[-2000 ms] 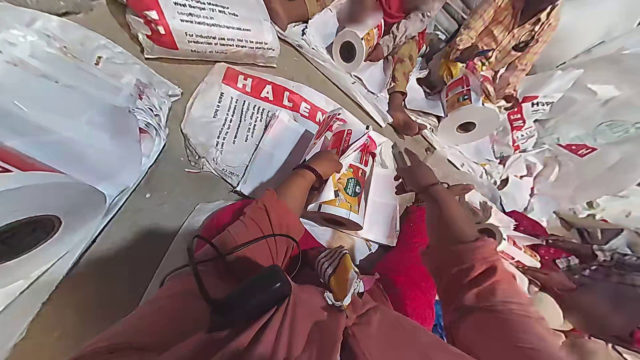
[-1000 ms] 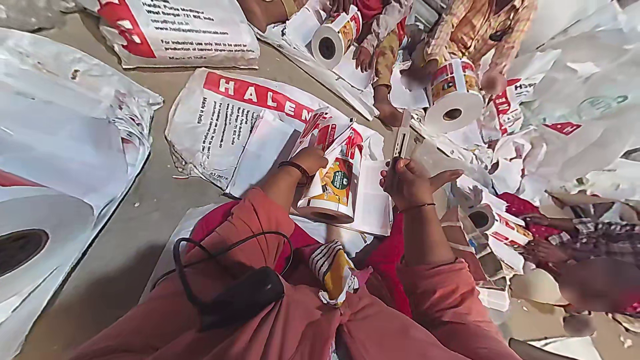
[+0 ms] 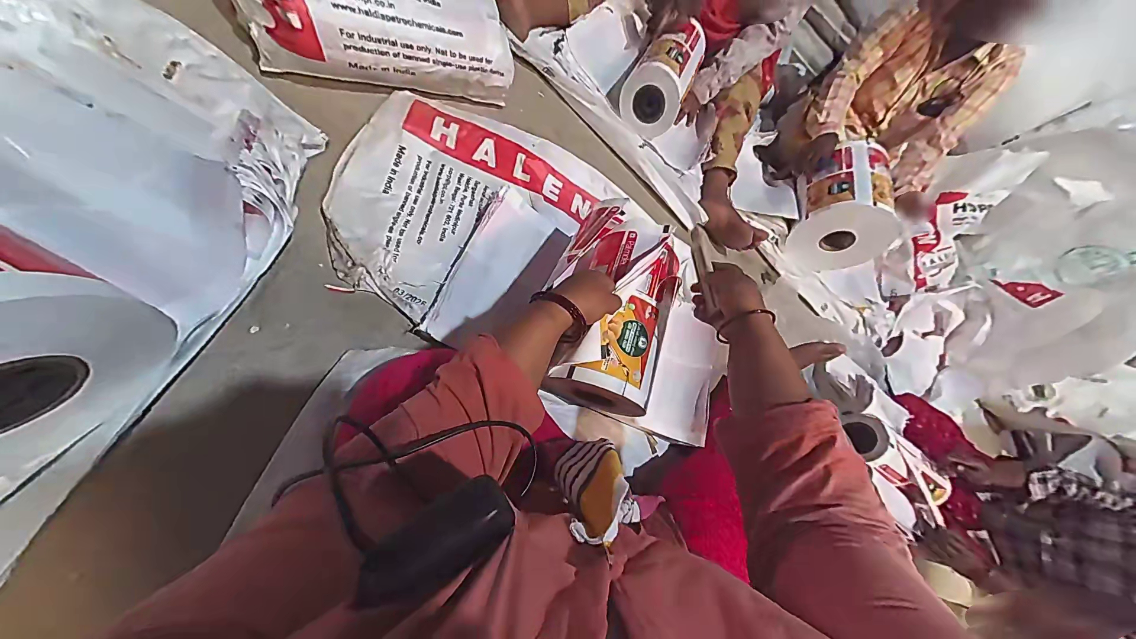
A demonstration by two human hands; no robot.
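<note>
A roll of printed plastic film (image 3: 626,342), red, white and yellow, lies on white sheets between my knees, its brown core end towards me. My left hand (image 3: 590,297) is curled on the left side of the roll, gripping the printed film, whose loose layers (image 3: 621,248) stick up beyond the fingers. My right hand (image 3: 732,293) is closed around a thin, flat, light-coloured tool (image 3: 702,253) just right of the roll; its exact kind is unclear. White sheets (image 3: 688,382) show under the roll, and a stack of pale sheets (image 3: 497,266) lies left of it on a printed white sack (image 3: 373,204).
A large white roll in plastic (image 3: 80,311) stands at the left, and another sack (image 3: 408,44) lies beyond. Co-workers with printed rolls (image 3: 666,75) (image 3: 848,200) sit ahead and right. A black pouch with a cord (image 3: 435,541) lies on my lap.
My right hand was spread beside the roll two seconds ago, then turned upward with the thin tool; now it is closed around that tool, fingers forward. My left hand stays at the roll.
</note>
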